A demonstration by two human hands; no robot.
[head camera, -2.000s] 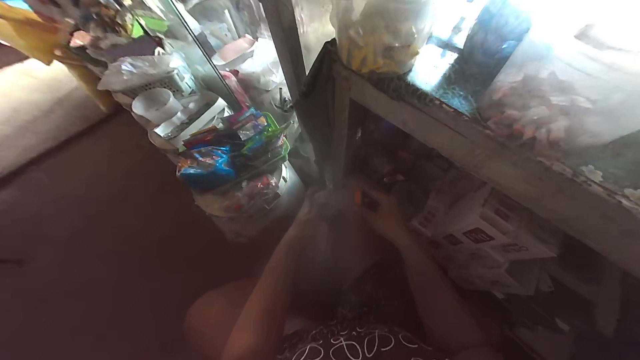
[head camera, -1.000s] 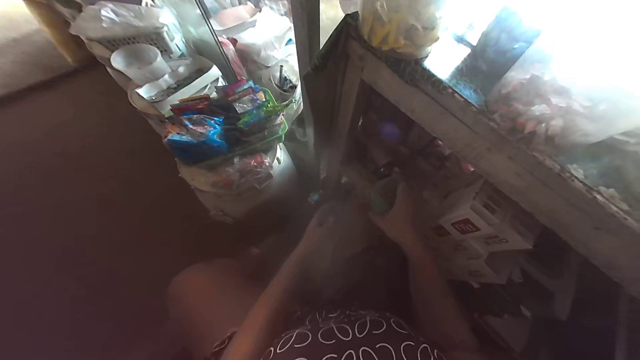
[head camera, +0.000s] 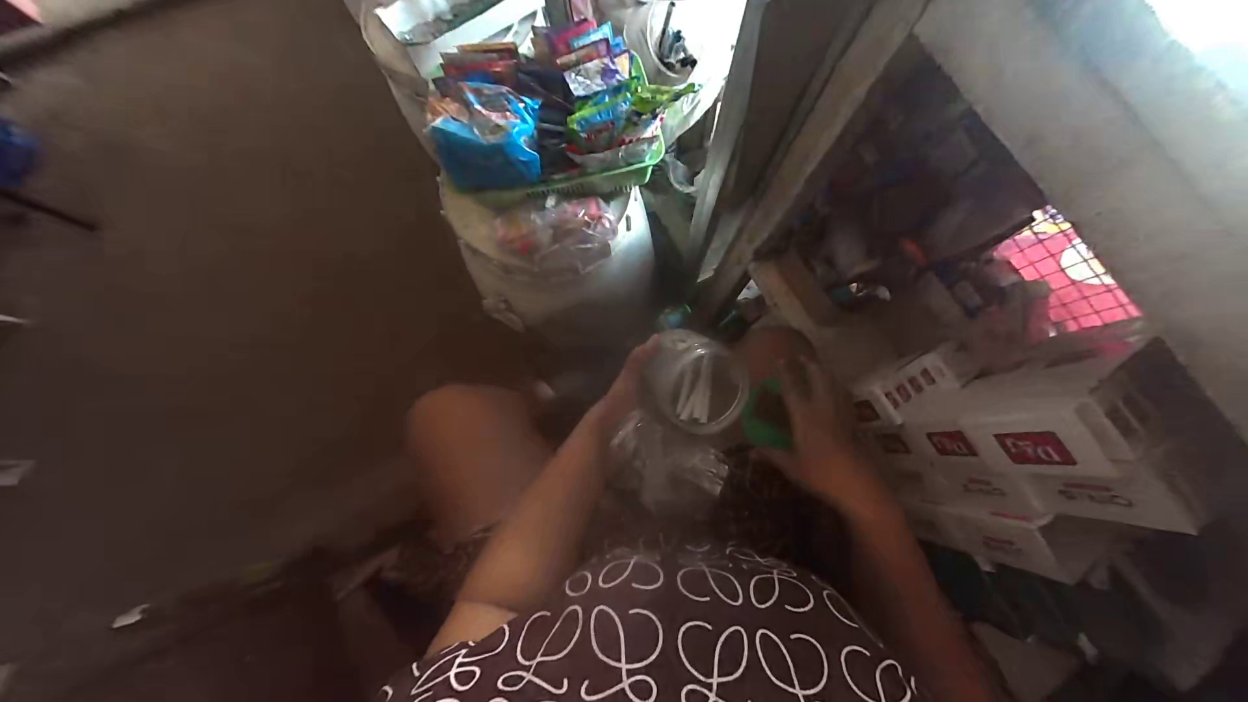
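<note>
My left hand (head camera: 629,380) is closed around the side of a clear round jar (head camera: 694,382), whose open mouth faces up. Several thin white sticks lie inside the jar. To the right of it, my right hand (head camera: 804,419) holds a green round lid (head camera: 767,413) by its edge, apart from the jar. Below the jar, a crumpled clear plastic bag (head camera: 668,463) rests over my lap; whether a hand touches it cannot be told.
A green basket (head camera: 585,183) of colourful packets stands on a white bucket (head camera: 575,292) ahead. White cartons (head camera: 1033,439) are stacked on the right, beneath a wooden counter frame (head camera: 1082,146). Wooden posts (head camera: 780,185) rise beyond my hands.
The jar's open mouth and the green lid, apart from it in my right hand, now show plainly. The view has tilted downward.
</note>
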